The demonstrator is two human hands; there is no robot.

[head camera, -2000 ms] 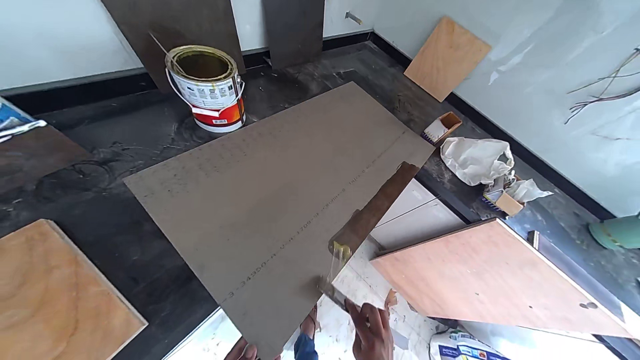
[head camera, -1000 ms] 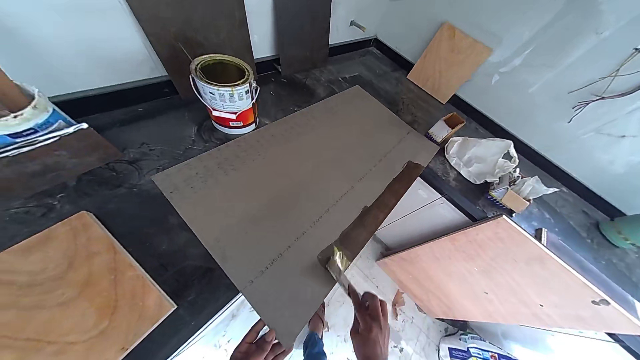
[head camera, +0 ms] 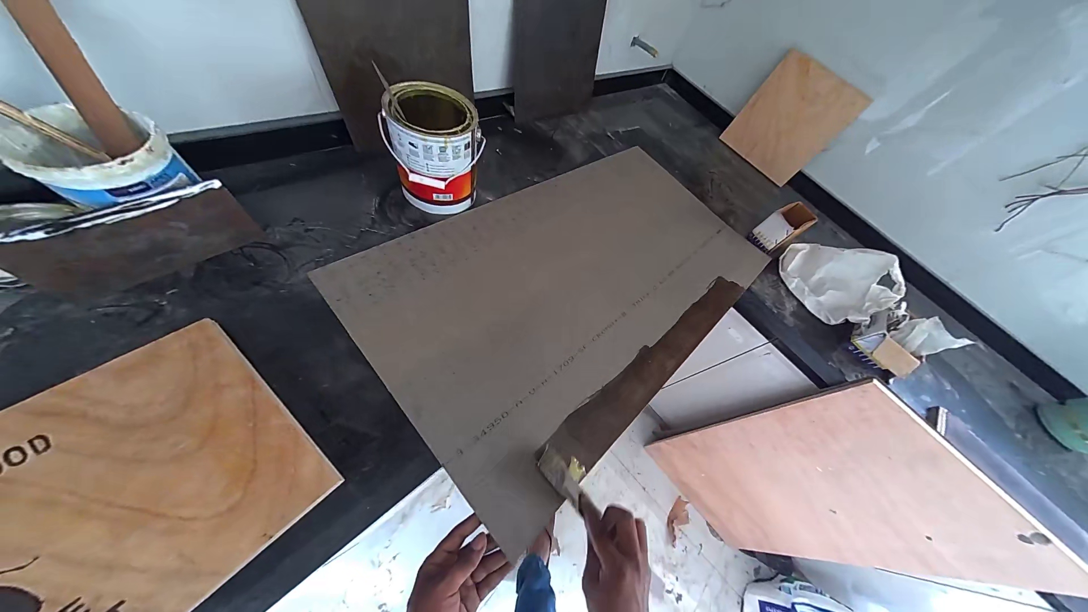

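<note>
My right hand (head camera: 616,557) grips the handle of a flat paintbrush (head camera: 563,472), its bristles resting on a grey-brown laminate sheet (head camera: 510,289) near the corner closest to me. A dark wet band (head camera: 650,370) runs along the sheet's right edge from the bristles almost to the far right corner. My left hand (head camera: 459,565) is at the near left edge of the sheet, palm up with fingers spread and partly beneath it; whether it bears any weight cannot be seen. An open metal can (head camera: 433,149) with a wire handle and a thin stick inside stands beyond the sheet.
Plywood panels lie at left (head camera: 161,459) and right (head camera: 867,484); a smaller one (head camera: 795,119) leans on the wall. At left is a white bucket (head camera: 102,174) with sticks. Small open boxes (head camera: 786,228) and a crumpled white bag (head camera: 841,280) sit on the dark counter (head camera: 340,374).
The brush in my right hand has moved toward the sheet's near corner, and the dark band now reaches closer to that corner. The view has shifted, showing more of the bucket.
</note>
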